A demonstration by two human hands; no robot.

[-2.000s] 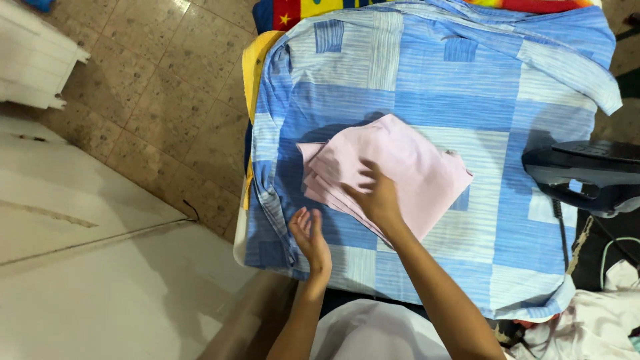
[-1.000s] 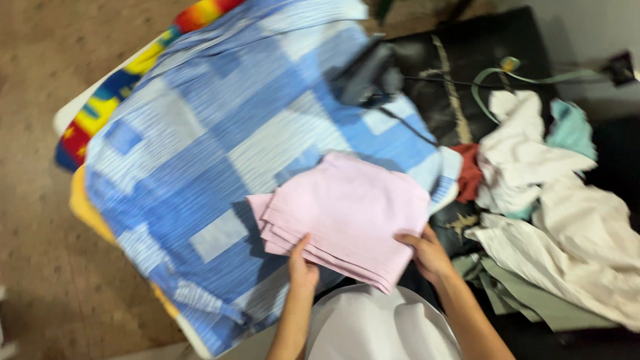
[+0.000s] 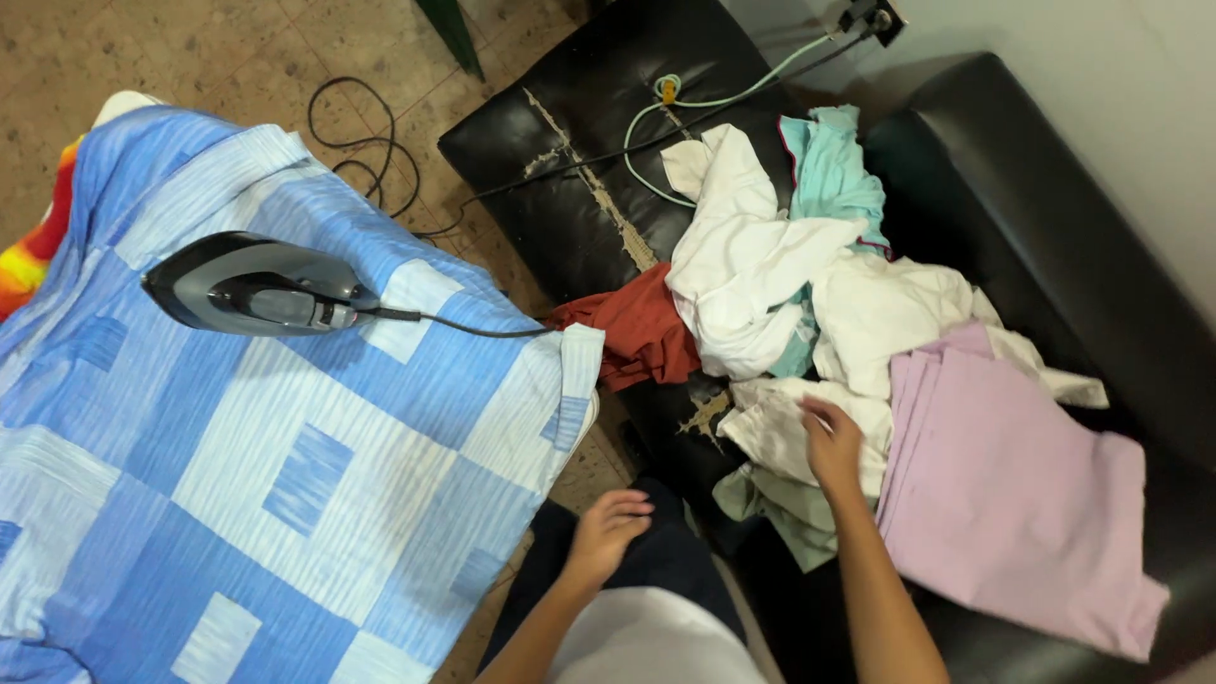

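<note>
My left hand [image 3: 608, 535] hangs over my lap with bent fingers and holds nothing. Over the edge of a cream-white cloth [image 3: 807, 418] is my right hand [image 3: 833, 442]; whether its fingertips touch the cloth I cannot tell. The folded pink cloth [image 3: 1026, 494] lies on the black sofa, right of my right hand. Beside it are white garments [image 3: 741, 266], a rust-red cloth [image 3: 646, 328], a turquoise garment [image 3: 836, 176] and a grey-green cloth [image 3: 784, 513]. An electric iron [image 3: 256, 290] rests on the blue checked cloth [image 3: 313, 456] covering the board at left.
The black sofa [image 3: 494, 142] has torn seams, and its armrest [image 3: 1064, 209] runs along the right by the wall. The iron's black cord [image 3: 494, 332] leaves the board. A pale green cable [image 3: 731, 100] reaches the wall socket [image 3: 885, 21]. More black cord [image 3: 389, 142] loops on the tiled floor.
The folded pink cloth was between my hands over the board a second ago; it now lies on the sofa, let go by both hands. The view has swung right.
</note>
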